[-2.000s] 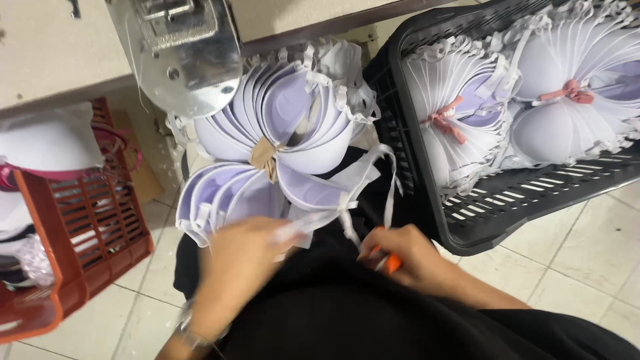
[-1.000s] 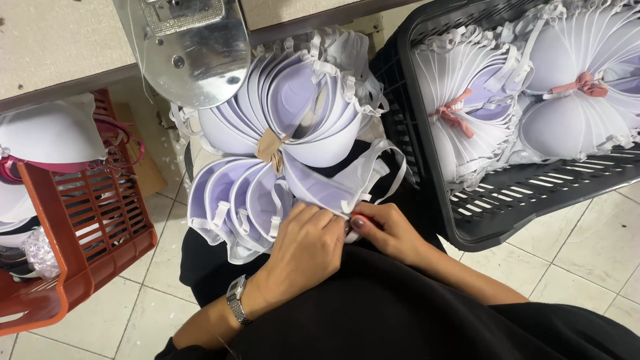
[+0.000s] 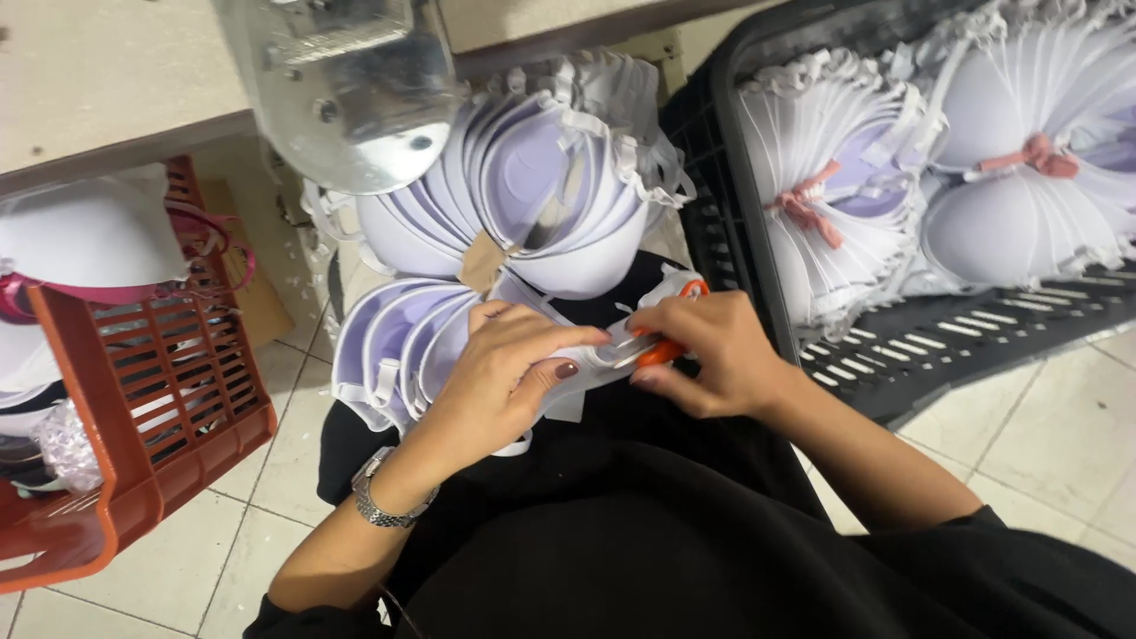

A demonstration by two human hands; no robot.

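A stack of white and lilac bra cups, bound at its middle by a beige tie, rests on my lap. My left hand, with a metal watch at the wrist, pinches the white edge band of one bra between thumb and forefinger. In my right hand is a small pair of scissors with orange handles; its metal blades point left, at the white band between my hands. Whether the blades touch the band I cannot tell.
At the right stands a black plastic crate with bundles of white bras tied with pink strips. An orange-red basket with more bras is at the left. A metal machine part juts from the table edge above the stack.
One second ago my hands were together at the band; now they are apart, and the scissors show in my right hand with their blades at the band.
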